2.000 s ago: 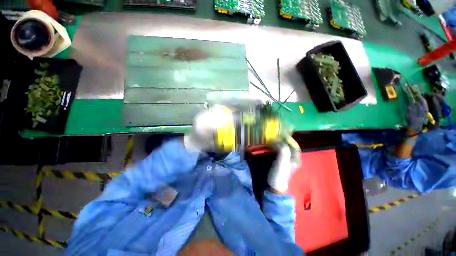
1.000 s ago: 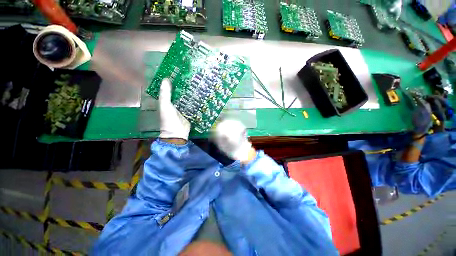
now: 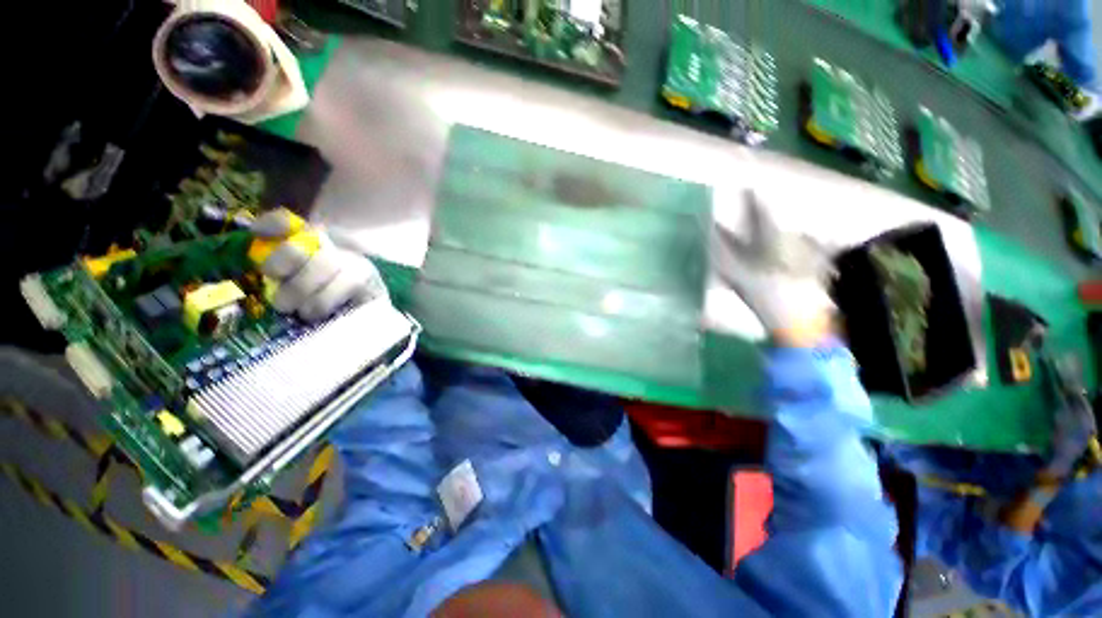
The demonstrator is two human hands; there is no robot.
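Observation:
My left hand, in a pale glove with yellow fingertips, grips the top edge of a green circuit board. The board is tilted over the floor left of the work pad, component side showing, with a long white finned block and yellow parts. My right hand, gloved and slightly blurred, is open with fingers apart, over the steel sheet between the pad and the right parts bin. The grey-green work pad has nothing on it.
Right parts bin holds olive pieces. The left parts tray is partly behind the board. Tape roll stands at back left. Smaller green boards line the far side. Another person's arm is at the right. A red-lined tray is below the bench.
My left hand has carried the board from above the pad to the left, now component side showing. My right hand has moved right and forward, beside the bin. The camera view has shifted.

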